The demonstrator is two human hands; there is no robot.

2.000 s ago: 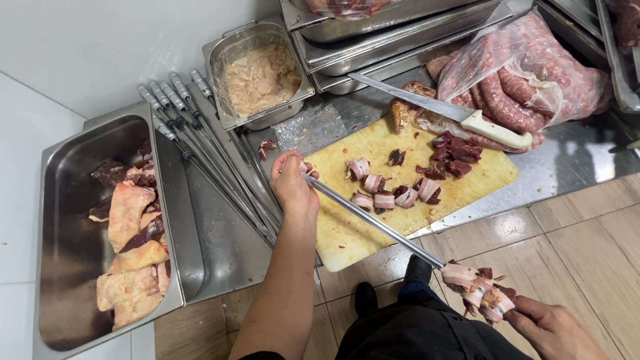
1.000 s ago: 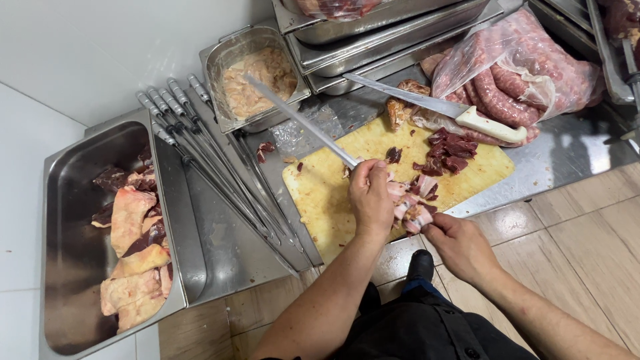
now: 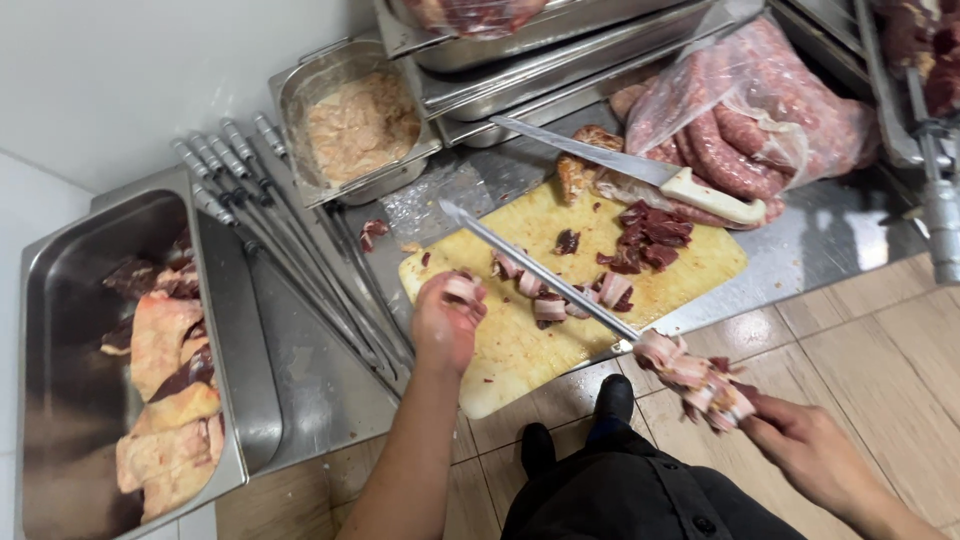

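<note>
My right hand (image 3: 810,442) grips the lower end of a metal skewer (image 3: 540,270), against the bacon-wrapped meat pieces (image 3: 694,379) threaded on it. The skewer's bare tip points up and left over the yellow cutting board (image 3: 517,360). Over the board's left edge, my left hand (image 3: 452,322) holds a bacon-wrapped piece (image 3: 461,289) in its fingers, apart from the skewer. Several more bacon-wrapped pieces (image 3: 550,307) lie on the board, partly behind the skewer. Dark red meat chunks (image 3: 652,236) sit at its right side.
A white-handled knife (image 3: 712,196) rests on sausages beside a plastic bag of sausages (image 3: 750,127). More skewers (image 3: 300,262) lie left of the board. A deep steel pan (image 3: 238,375) holds meat cuts; a smaller pan (image 3: 427,142) holds pale meat. Stacked trays (image 3: 480,94) stand behind.
My left hand has left the skewer and moved left, where it now holds a bacon-wrapped piece. My right hand and the meat-loaded end of the skewer have moved right.
</note>
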